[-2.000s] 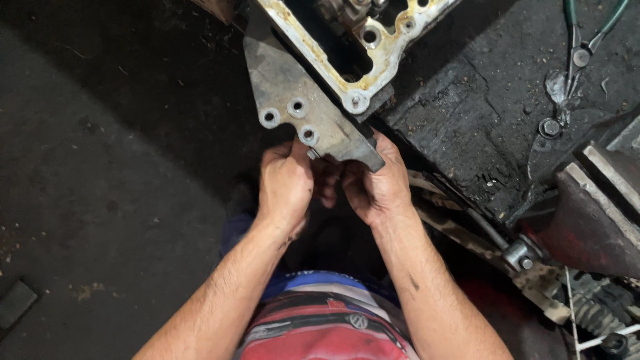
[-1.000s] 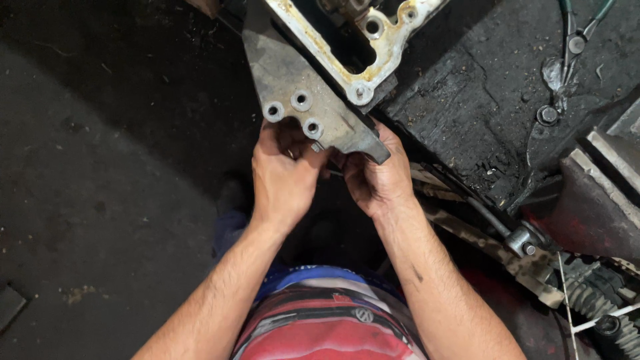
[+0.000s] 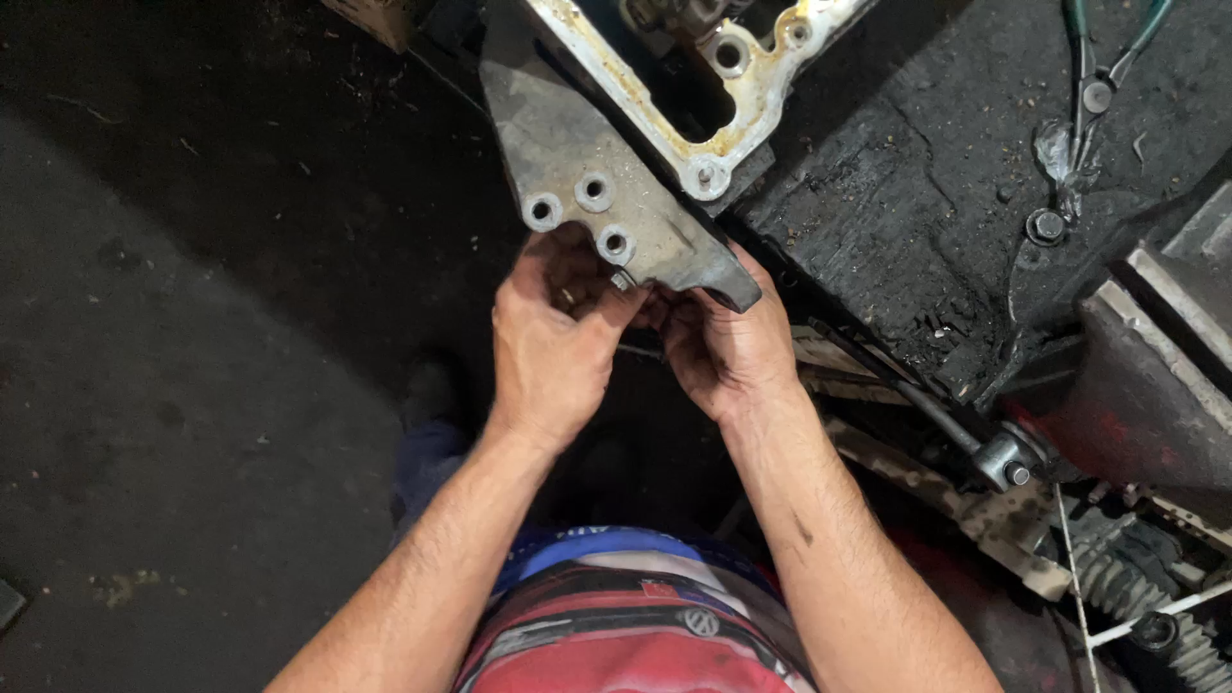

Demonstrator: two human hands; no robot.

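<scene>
A grey cast-metal bracket [image 3: 616,164] with several bored bosses lies against an open metal engine housing [image 3: 707,173] with an oil-stained flange. A small bolt head [image 3: 623,280] shows at the bracket's lower edge. My left hand [image 3: 558,337] is at that edge, thumb beside the bolt, its other fingers hidden under the bracket. My right hand [image 3: 736,337] is by the bracket's pointed end, its fingers curled underneath and partly hidden. Whether either hand holds something beneath the metal cannot be seen.
On the dark workbench [image 3: 866,221] at the right lie green-handled pliers [image 3: 1095,96] and a bolt [image 3: 1045,226]. A bench vise [image 3: 1136,385] with its handle bar [image 3: 924,404] stands at the bench's near edge. Dark floor [image 3: 192,433] spreads at the left.
My left hand has shifted slightly at the bracket's lower edge, its thumb now beside the bolt head. My right hand stays near the bracket's pointed end.
</scene>
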